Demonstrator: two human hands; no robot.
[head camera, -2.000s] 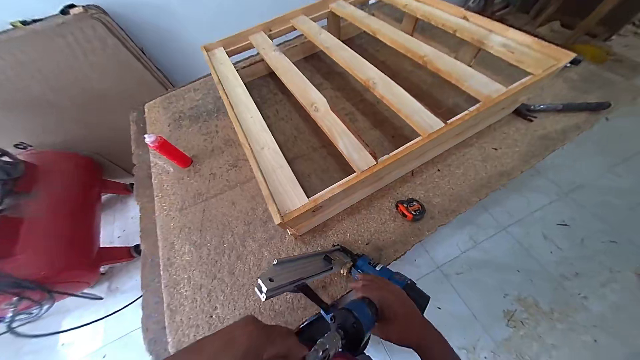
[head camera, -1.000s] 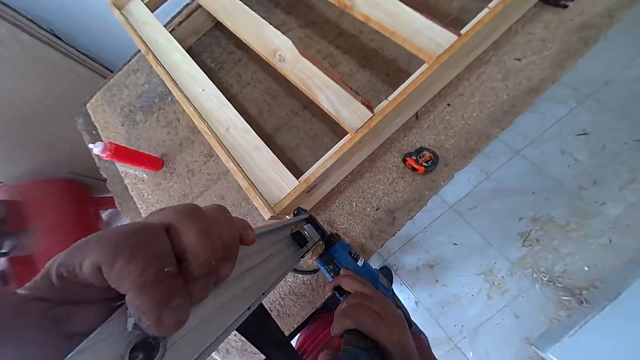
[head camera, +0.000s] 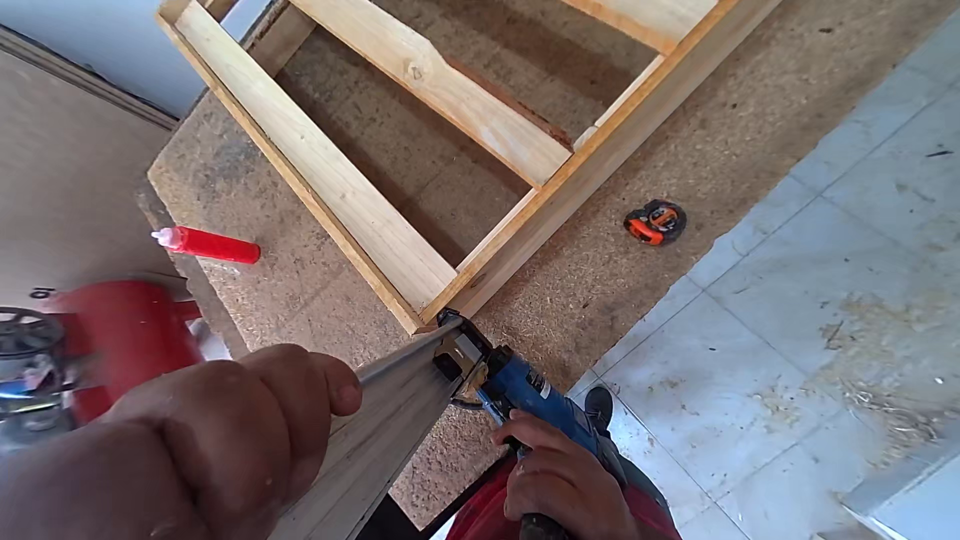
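My left hand (head camera: 225, 442), large at the lower left, has its fingers curled over a long pale flat-sided piece (head camera: 375, 427); its material is not certain. This piece runs up to the black nose end of a blue power tool (head camera: 536, 394). My right hand (head camera: 562, 472) is wrapped around the tool's handle, mostly below the blue body. The nose end is at the near corner of a slatted wooden frame (head camera: 495, 274), apparently touching it. The palm side of my left hand is hidden.
The frame lies on a particleboard work surface (head camera: 300, 292). A red bottle (head camera: 217, 245) lies left of it, and an orange and black tape measure (head camera: 656, 223) to its right. Beyond the board's edge are a red tank (head camera: 124, 337) and a tiled floor (head camera: 750, 360) with shavings.
The power tool's nose has come to the frame's near corner. My left hand, low in the oldest view, is now raised over the pale piece. The view has moved nearer the corner.
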